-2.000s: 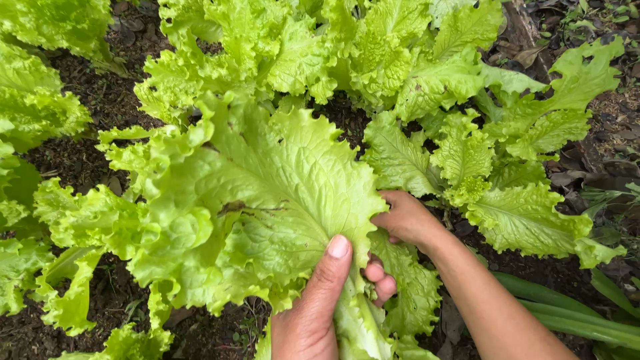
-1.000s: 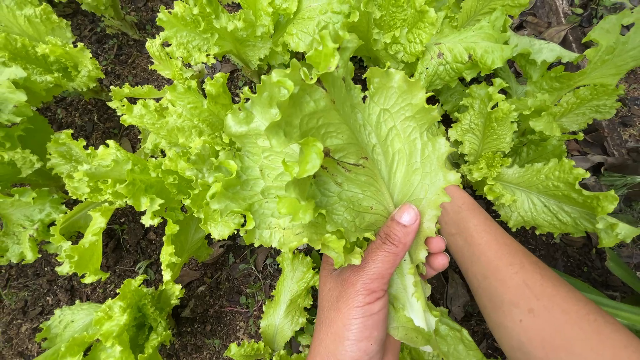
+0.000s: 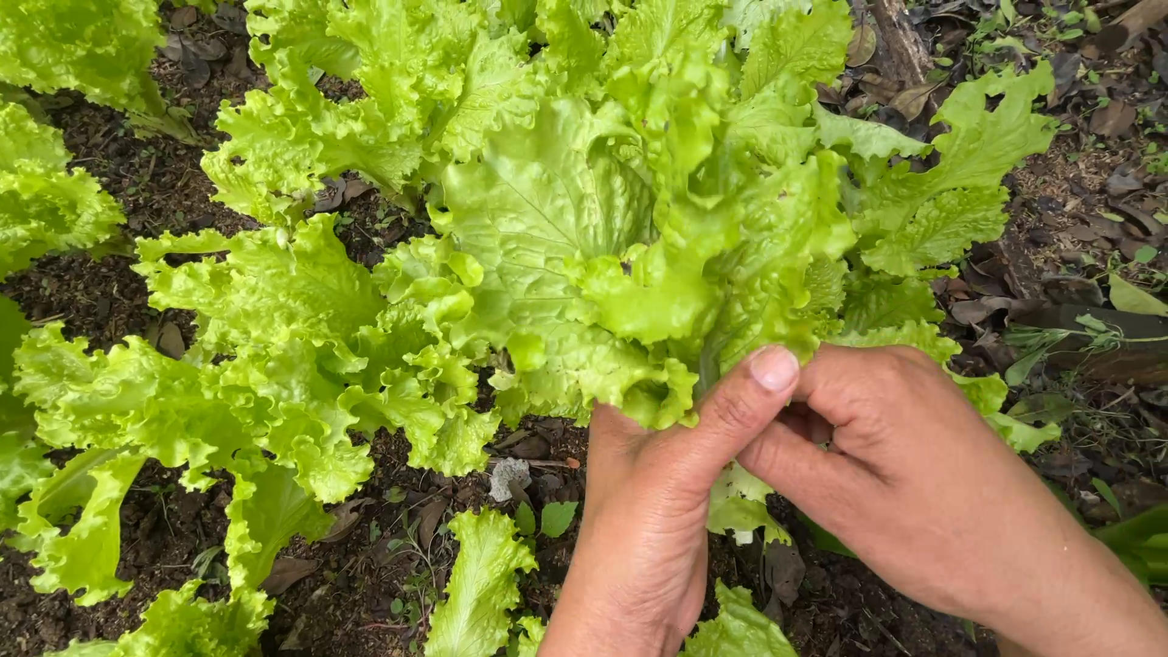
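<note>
A bunch of curly green lettuce leaves [image 3: 566,237] spreads upward from my two hands, near the middle of the view. My left hand [image 3: 675,484] is closed around its base, the thumb lying across the front. Touching it on the right, my right hand [image 3: 876,456] has bent fingers at the stems beside my left thumb; its fingertips are partly hidden, so what it grips cannot be told. A few leaf ends show below the hands.
Growing lettuce plants [image 3: 274,383] stand to the left and behind the bunch. Dark soil [image 3: 383,566] with small weeds shows between them. Dry leaves [image 3: 1086,274] and a piece of wood [image 3: 899,41] lie at the right. A small grey stone [image 3: 508,478] lies below the bunch.
The bunch has turned in my left hand, its curly leaf edges now folding toward me. My right hand, partly hidden behind the leaves before, has come into view beside my left thumb.
</note>
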